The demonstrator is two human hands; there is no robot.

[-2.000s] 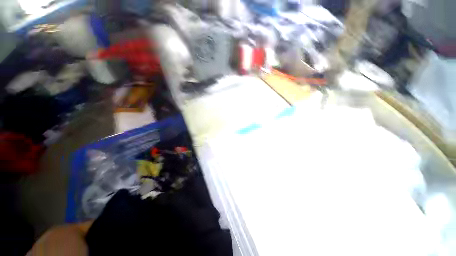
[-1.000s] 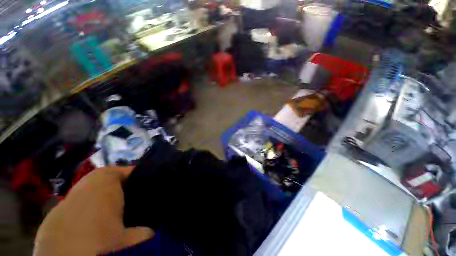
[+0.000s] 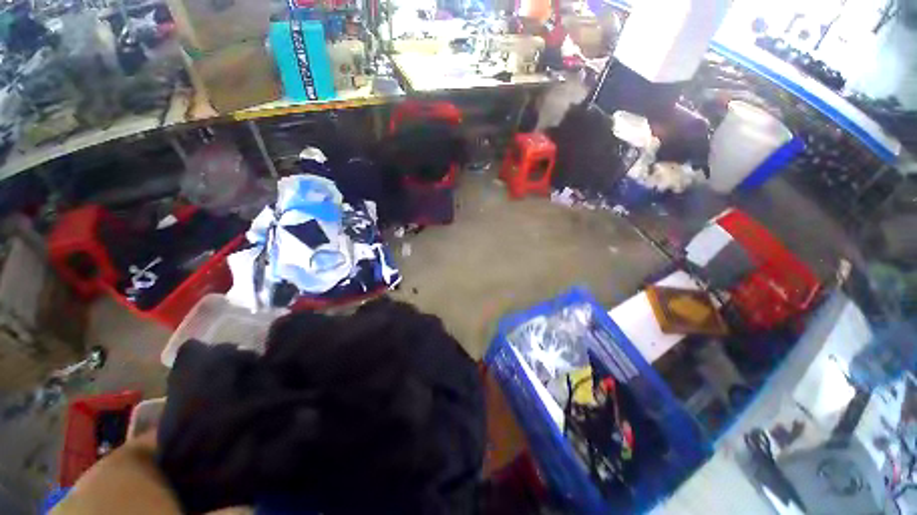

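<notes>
A large crumpled bundle of black cloth [image 3: 327,402] fills the lower middle-left of the head view, close to me. My left hand [image 3: 131,481] is at the bottom left edge, partly cut off and blurred, against the left side of the cloth. It holds the bundle; its fingers are hidden by the cloth. My right hand is not in view.
A blue crate [image 3: 659,427] with scraps stands right of the cloth. A white-and-blue cloth heap [image 3: 307,246], red baskets [image 3: 211,272] and a red stool [image 3: 530,164] are on the floor ahead. The machine table [image 3: 739,478] is at lower right.
The view has swung left, so the crate and table now sit further right. The black cloth appears as a rounder bundle, and less of my left hand shows.
</notes>
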